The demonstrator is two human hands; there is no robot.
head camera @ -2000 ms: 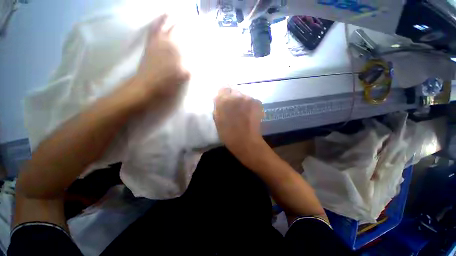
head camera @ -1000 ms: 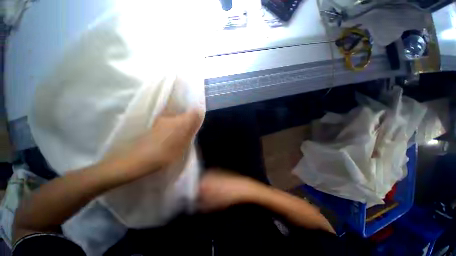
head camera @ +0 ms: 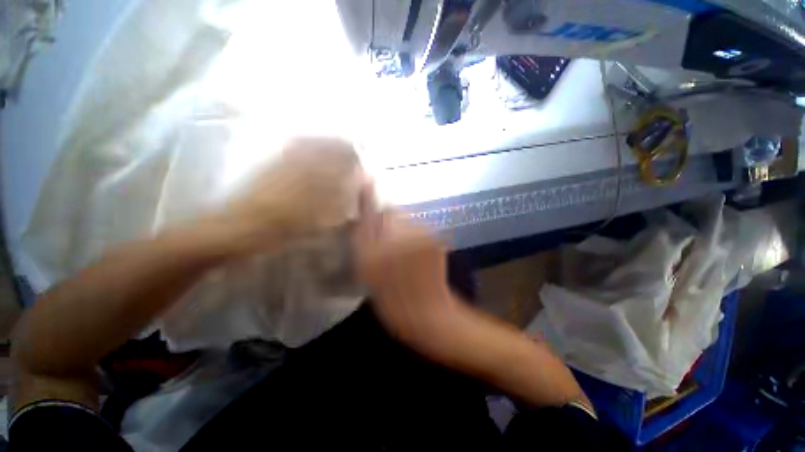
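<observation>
A cream fabric piece (head camera: 115, 185) is spread over the left part of the table and hangs over its front edge. My left hand (head camera: 309, 181) is blurred and lies on the fabric near its right edge, with its fingers bent. My right hand (head camera: 402, 265) is just right of it at the table's front edge, also blurred, with fingertips at the fabric's edge. The hands are close together. The sewing machine (head camera: 565, 31) stands behind them, and lamp glare hides its needle area.
Yellow-handled scissors (head camera: 662, 148) lie at right, near a clear round item (head camera: 761, 150). A black phone (head camera: 535, 75) lies behind. A ruler strip (head camera: 521, 201) runs along the front edge. A blue crate (head camera: 635, 413) with heaped cream cloth (head camera: 627, 305) is at lower right. White cloth (head camera: 190, 408) is below the table.
The fabric has shifted up and left, spreading farther over the table. My right hand has risen from the lap to the table edge beside my left. The view has tilted up, showing the machine again.
</observation>
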